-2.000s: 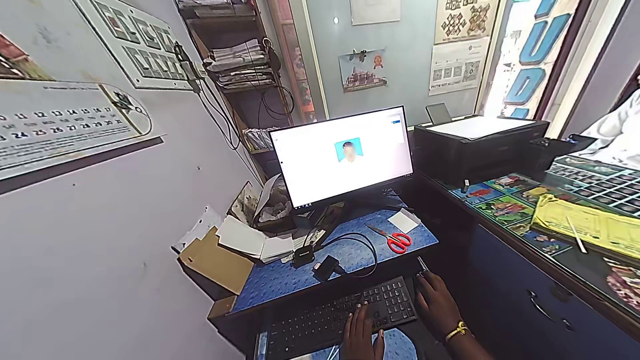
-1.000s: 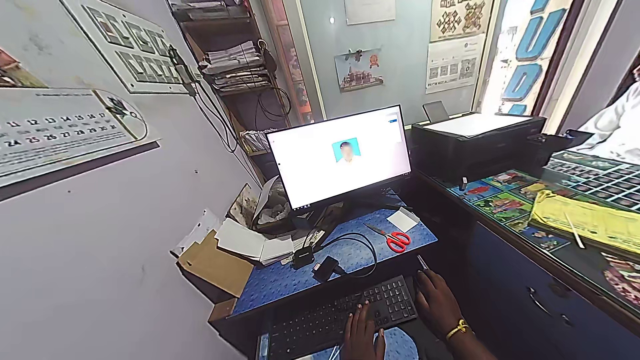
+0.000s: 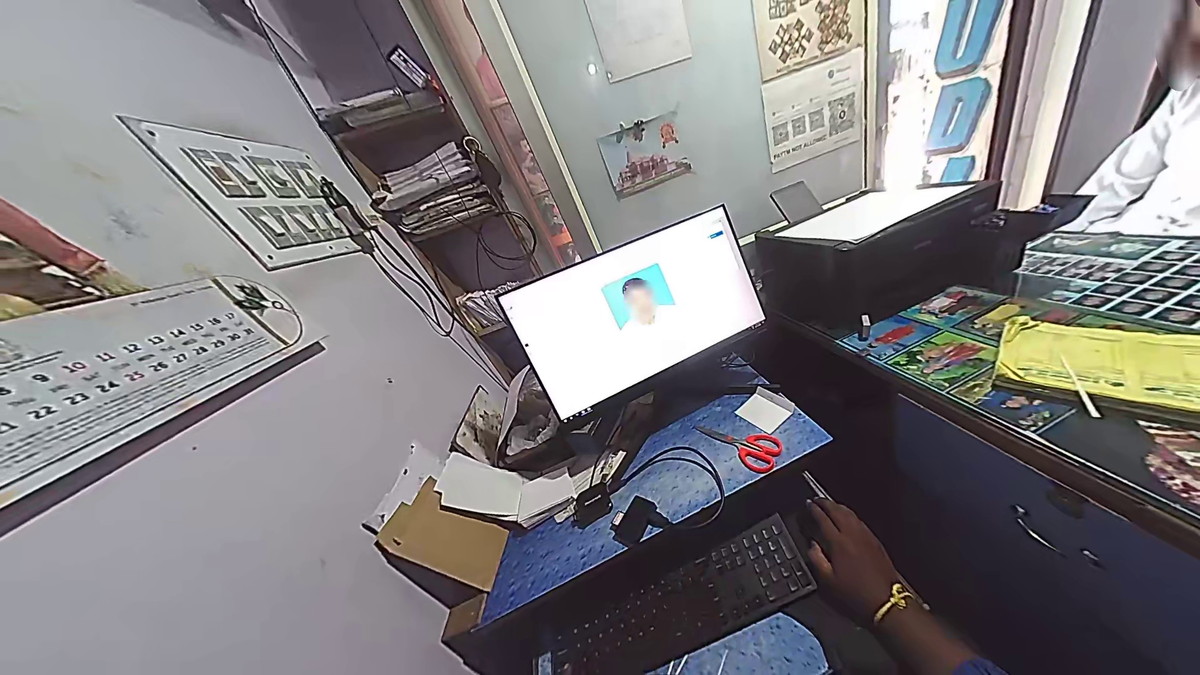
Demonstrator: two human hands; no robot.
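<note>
My right hand (image 3: 848,553), with a yellow thread around its wrist, rests at the right end of a black keyboard (image 3: 694,591), over what seems to be a dark mouse; its grip is hidden. A thin pale object shows at its fingertips. My left hand is out of view. On the blue desktop behind the keyboard lie red-handled scissors (image 3: 757,452), a white paper square (image 3: 765,410) and black cable adapters (image 3: 637,518). The monitor (image 3: 637,356) shows a portrait photo on a blue background.
Papers (image 3: 483,486) and a brown cardboard piece (image 3: 445,534) lie at the desk's left. A black printer (image 3: 877,244) stands behind right. The counter at right bears pictures and a yellow packet (image 3: 1097,361). A person in a white sleeve (image 3: 1144,159) is at the far right.
My left hand, earlier on the keyboard, has gone out of view. My right hand remains beside the keyboard's right end.
</note>
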